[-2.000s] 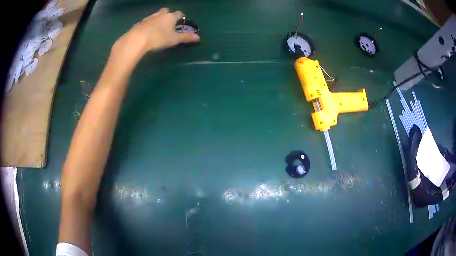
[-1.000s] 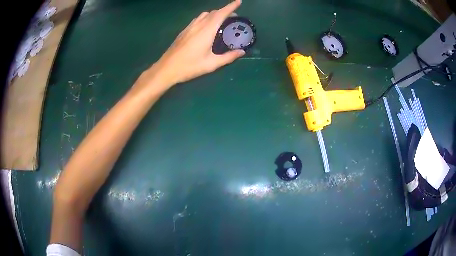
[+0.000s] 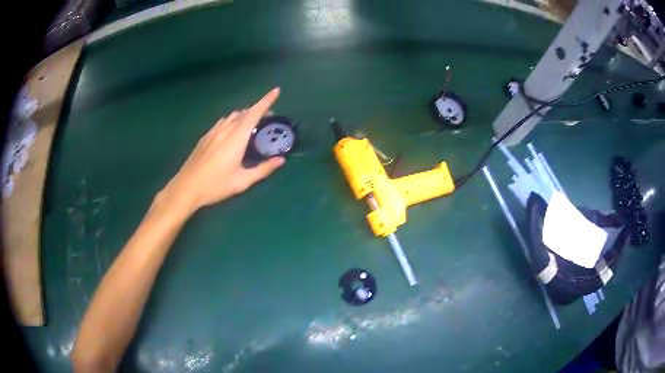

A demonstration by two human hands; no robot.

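Observation:
My left hand (image 3: 219,160) holds a black-rimmed round housing (image 3: 275,138) with a grey, holed face, between thumb and fingers, left of the yellow glue gun. The dark part below the rim is partly hidden by my hand. The glue gun (image 3: 383,186) lies on its side on the green bench, nozzle up-left, a glue stick (image 3: 402,261) out of its rear. A small dark disc (image 3: 358,287) lies below it. Another housing (image 3: 448,110) with a short upright wire stands to the right, and a smaller-looking one (image 3: 514,88) is beside the post. My right hand is out of view.
A grey post (image 3: 558,65) with the gun's cord around it is at upper right. Spare glue sticks (image 3: 536,175) and a dark item with white paper (image 3: 572,229) lie below it. A tan board (image 3: 25,255) with white thin parts is at far left. Grey fabric shows at lower right.
My left hand has moved right with the housing, closer to the glue gun. The other housings are farther right of the gun. The view has tilted up and turned right.

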